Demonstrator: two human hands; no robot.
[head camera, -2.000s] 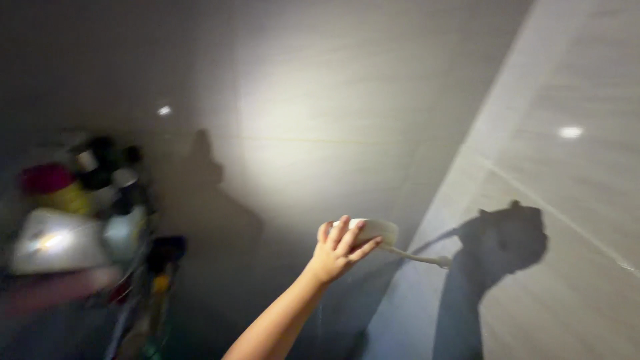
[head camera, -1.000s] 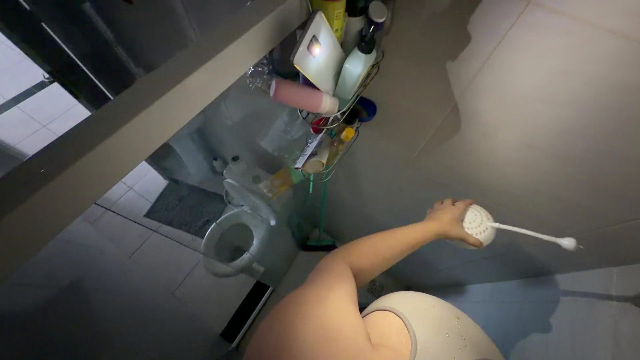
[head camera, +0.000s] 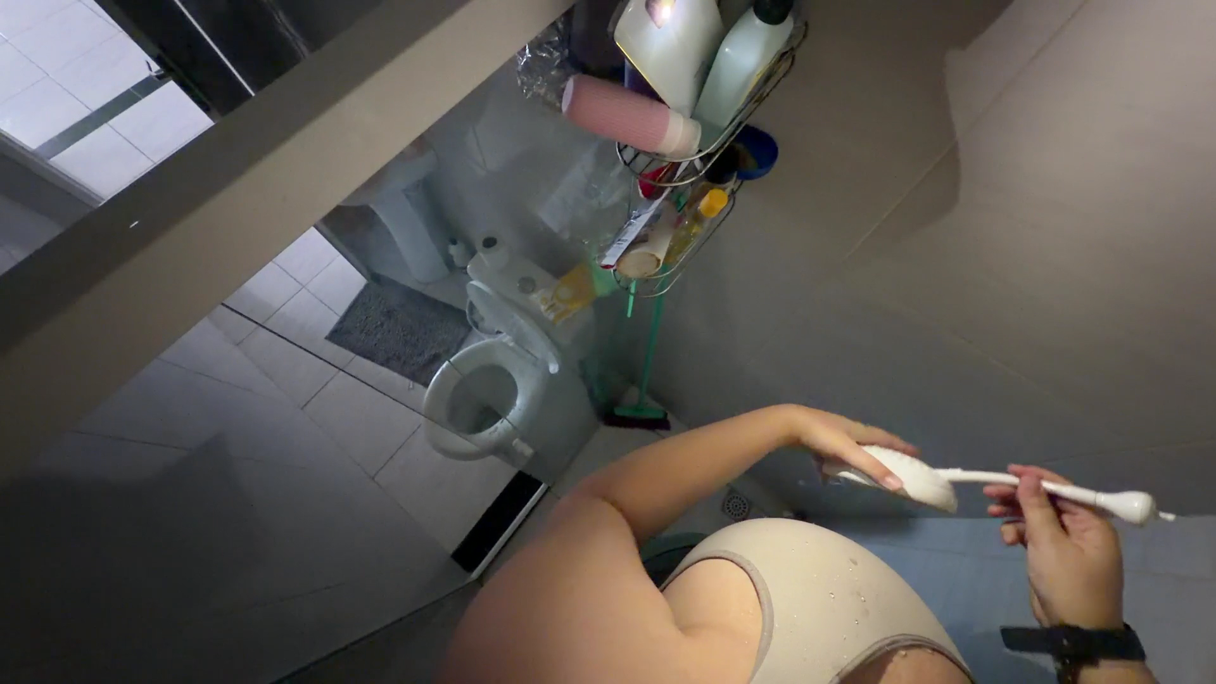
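Observation:
My left hand (head camera: 860, 451) grips the rounded head of a white long-handled bath tool (head camera: 910, 478), fingers over its upper side and edge. The tool's thin white handle points right and ends in a bulb. My right hand (head camera: 1064, 522), with a black watch on its wrist, pinches that handle about halfway along, between thumb and fingers. Both hands are in front of my torso, close to the tiled wall. The face of the tool's head is turned away.
A wire rack (head camera: 665, 180) on the wall holds bottles and a pink tube (head camera: 627, 116). Beyond a glass panel are a toilet (head camera: 480, 399) and a grey mat (head camera: 399, 331). A green broom (head camera: 641, 408) stands in the corner, near a floor drain (head camera: 734, 504).
My right hand has come into view and taken hold of the handle. My left hand still holds the head, whose perforated face showed a second ago. The view has swung since the first frame.

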